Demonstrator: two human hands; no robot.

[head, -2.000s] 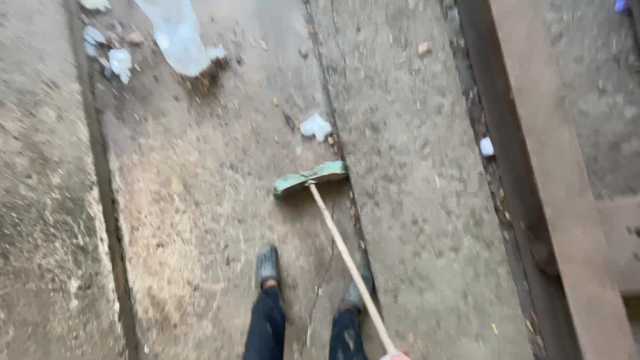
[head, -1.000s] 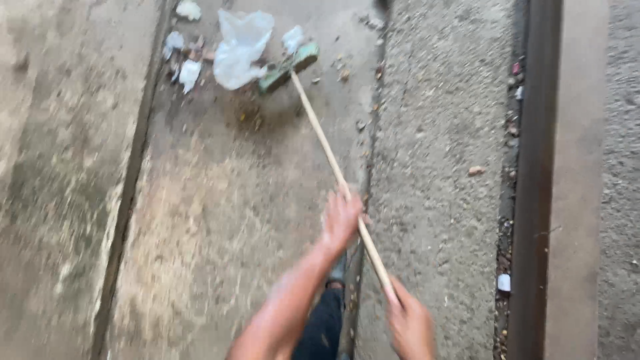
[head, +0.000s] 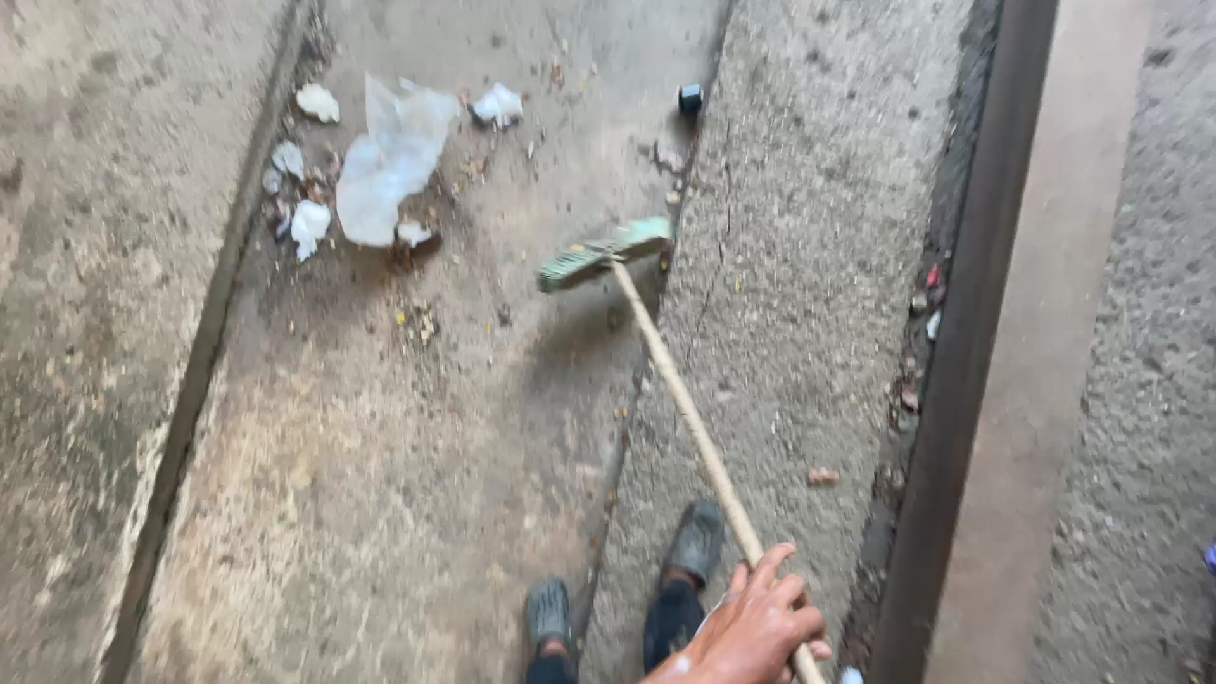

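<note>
A push broom with a worn green head (head: 604,255) and a long pale wooden handle (head: 698,423) slants across the middle of the view. Its head seems a little above the concrete, with a blurred shadow below it. My left hand (head: 765,617) is around the handle near the bottom edge, its fingers loosely curled. My right hand is out of view. Left of the broom head lies a crumpled translucent plastic bag (head: 391,166), with white crumpled scraps (head: 310,228) on its left and another white scrap (head: 499,104) on its right. Small crumbs of debris (head: 418,323) lie nearer me.
My feet in grey clogs (head: 548,613) straddle a joint in the concrete. A small dark object (head: 690,98) lies by that joint farther ahead. On the right runs a long metal rail (head: 988,313), with litter (head: 909,394) in the gap beside it. Another groove (head: 204,356) runs along the left.
The broom head has moved right and away from the plastic bag since a second ago. My right hand, then on the handle, has left the view. The white scrap near the joint earlier is now beside the bag.
</note>
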